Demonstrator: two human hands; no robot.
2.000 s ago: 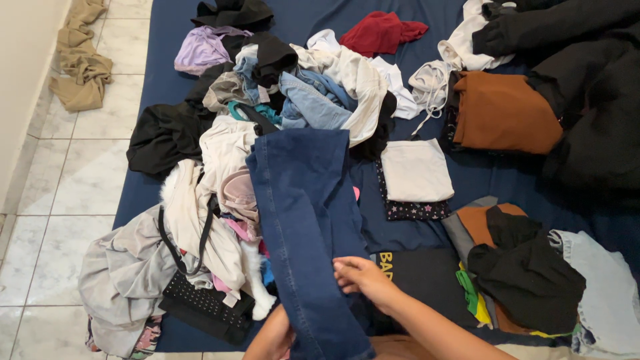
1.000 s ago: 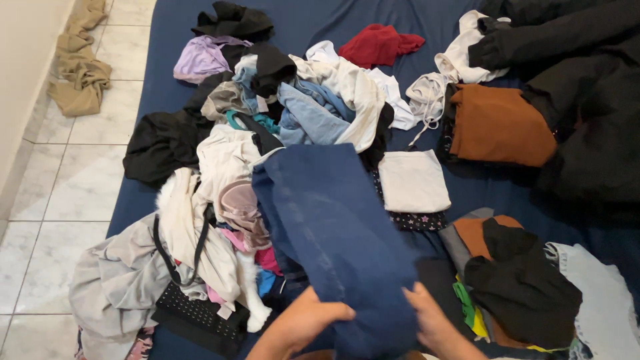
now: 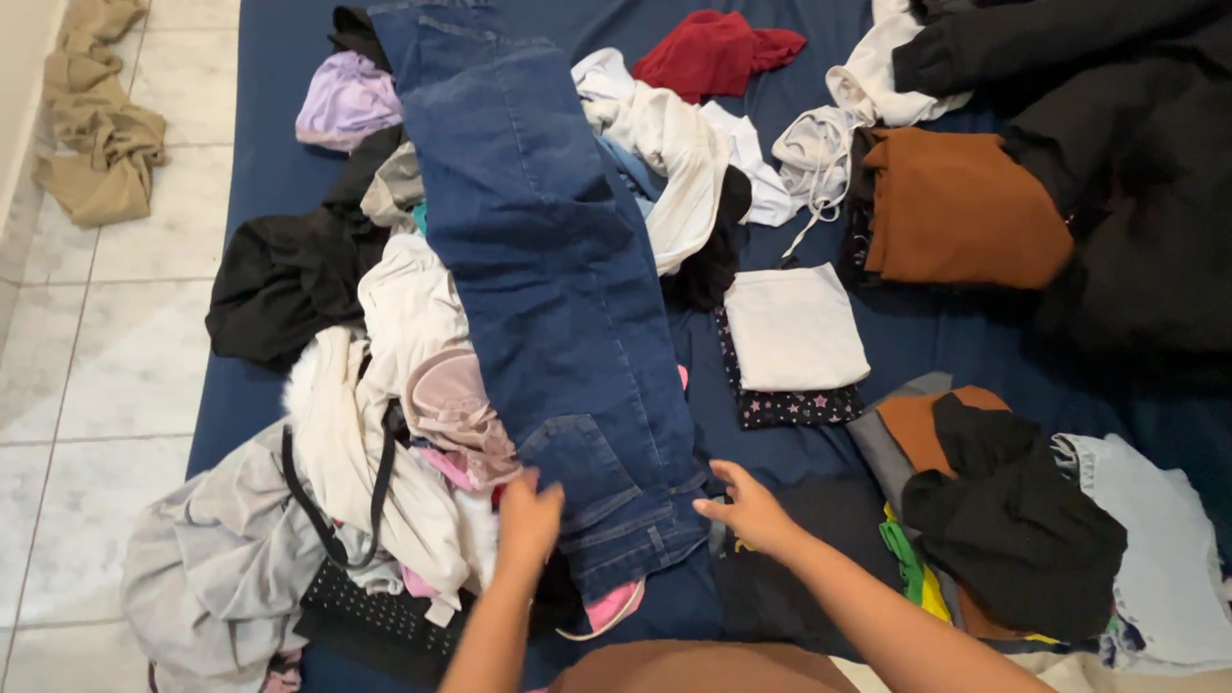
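A pair of dark blue jeans (image 3: 568, 279) lies lengthwise over the heap of clothes, its waistband toward me and a back pocket facing up. My left hand (image 3: 529, 520) is at the left edge of the jeans beside the pocket, blurred; whether it touches the denim I cannot tell. Near the right edge by the waistband, my right hand (image 3: 746, 505) has its fingers apart and nothing held. Pink cloth (image 3: 614, 606) shows below the waistband. Left of the jeans lies a mauve bra (image 3: 457, 409).
A folded white cloth (image 3: 799, 332) rests on star-patterned black fabric (image 3: 799, 406). Folded brown cloth (image 3: 962, 207) and black garments (image 3: 1136, 202) lie at the right, a black garment (image 3: 1011, 520) nearer me. Loose grey cloth (image 3: 221, 558) is at the left; a tan garment (image 3: 101, 115) is on the tiled floor.
The jeans, folded between both hands one second ago, now stretch far across the heap. Both hands have parted, and the right one has let go. The view has shifted somewhat.
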